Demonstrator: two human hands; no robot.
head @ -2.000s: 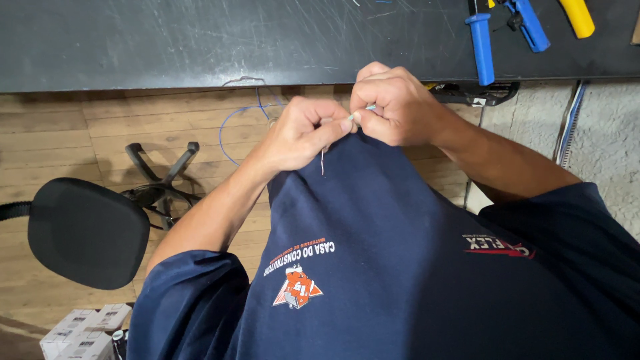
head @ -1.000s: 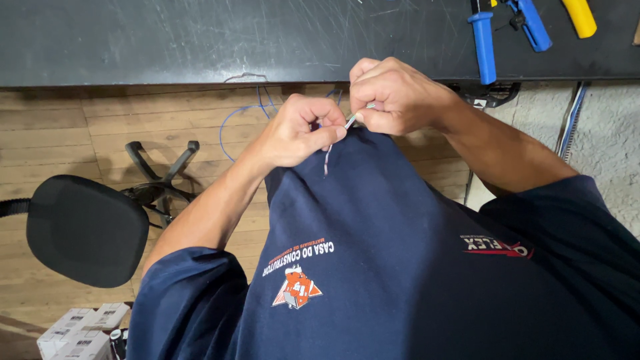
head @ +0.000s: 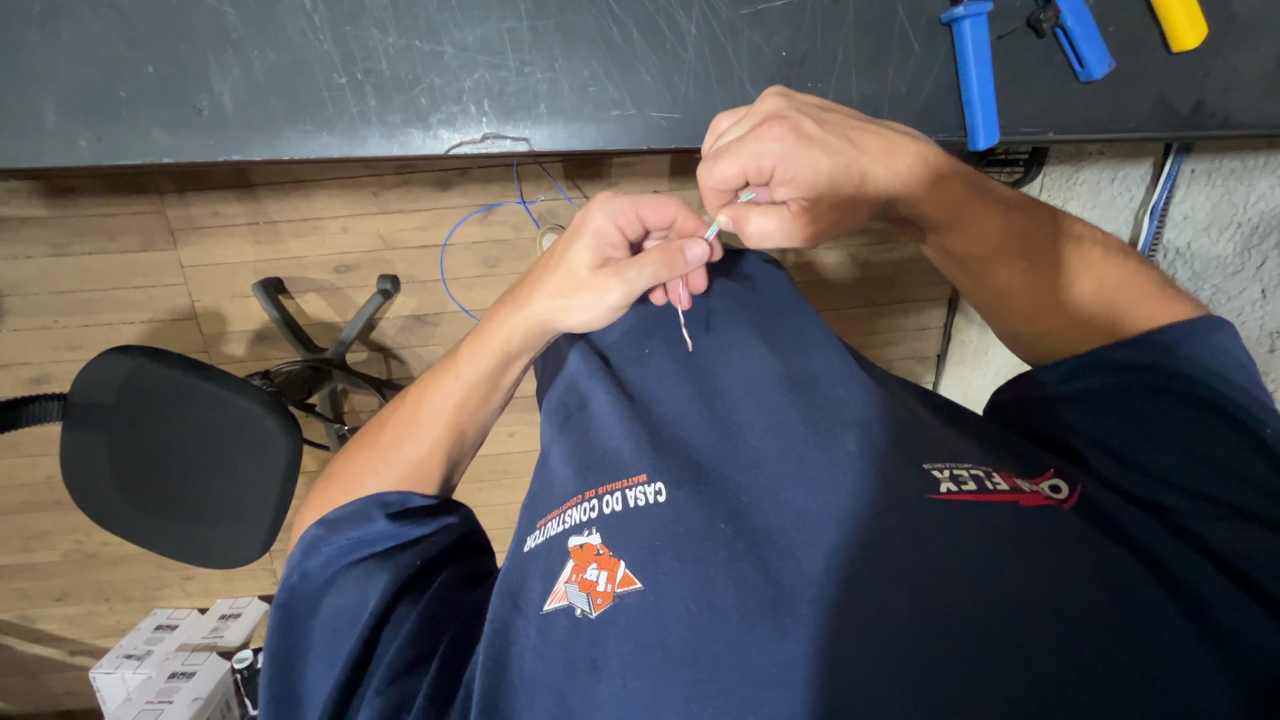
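Observation:
Both my hands meet in front of my dark blue shirt, just below the edge of a dark worktop. My left hand point(head: 635, 258) pinches thin light-coloured wires point(head: 712, 231) between thumb and forefinger. From below its fingers a thin pale pinkish strand point(head: 684, 328) hangs down over the shirt. My right hand point(head: 800, 170) grips the other part of the wires, a whitish-green piece point(head: 746, 196) showing between its fingers. A blue cable point(head: 447, 262) loops down behind my left wrist. The exact ends of the wires are hidden by my fingers.
The scratched dark worktop point(head: 350, 80) spans the top. On it lie a blue-handled tool point(head: 975, 80), another blue handle point(head: 1082, 40) and a yellow handle point(head: 1182, 22). A black office chair point(head: 180, 455) stands at left on the wooden floor, with white boxes point(head: 180, 685) below it.
My right hand has moved slightly away from my left, and more of the whitish-green wires shows between them. Both hands keep hold of the wires.

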